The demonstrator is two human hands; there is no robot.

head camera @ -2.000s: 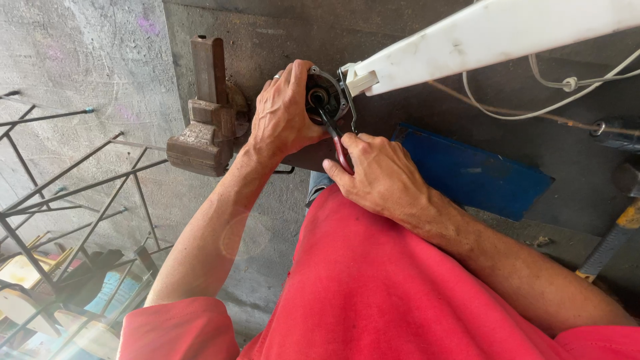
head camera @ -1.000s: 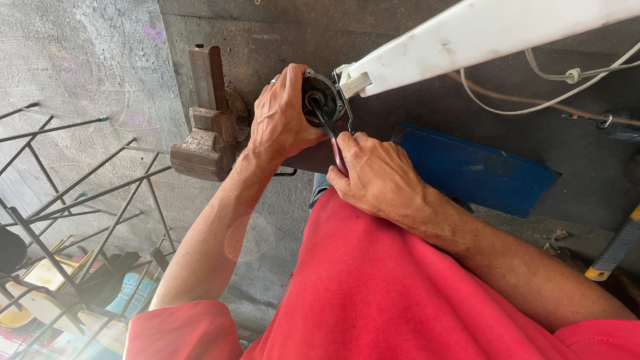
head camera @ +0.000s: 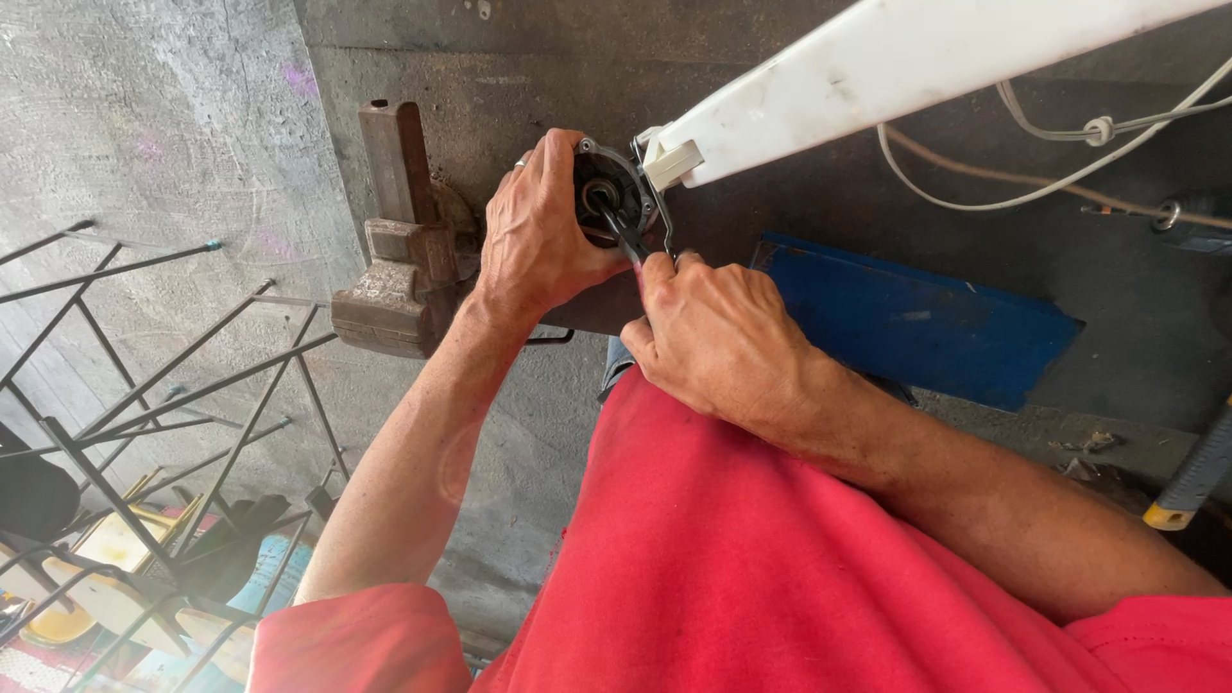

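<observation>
In the head view my left hand (head camera: 539,226) wraps around the left side of a round dark metal housing (head camera: 630,178) with a bolt-holed rim, and a ring shows on one finger. My right hand (head camera: 717,332) is closed around red-handled pliers (head camera: 628,236). The black jaws reach into the round opening at the housing's centre; whether they grip anything inside cannot be told. A bent metal bracket or rod stands along the housing's right edge, beside the end of a long white arm (head camera: 837,87).
A rusty bench vise (head camera: 399,279) stands left of my left hand. A blue metal plate (head camera: 914,318) lies on the right, with a pale cable (head camera: 1001,204) above it. Thin metal frames (head camera: 192,385) fill the lower left. A grey and yellow handle (head camera: 1193,472) is at the right edge.
</observation>
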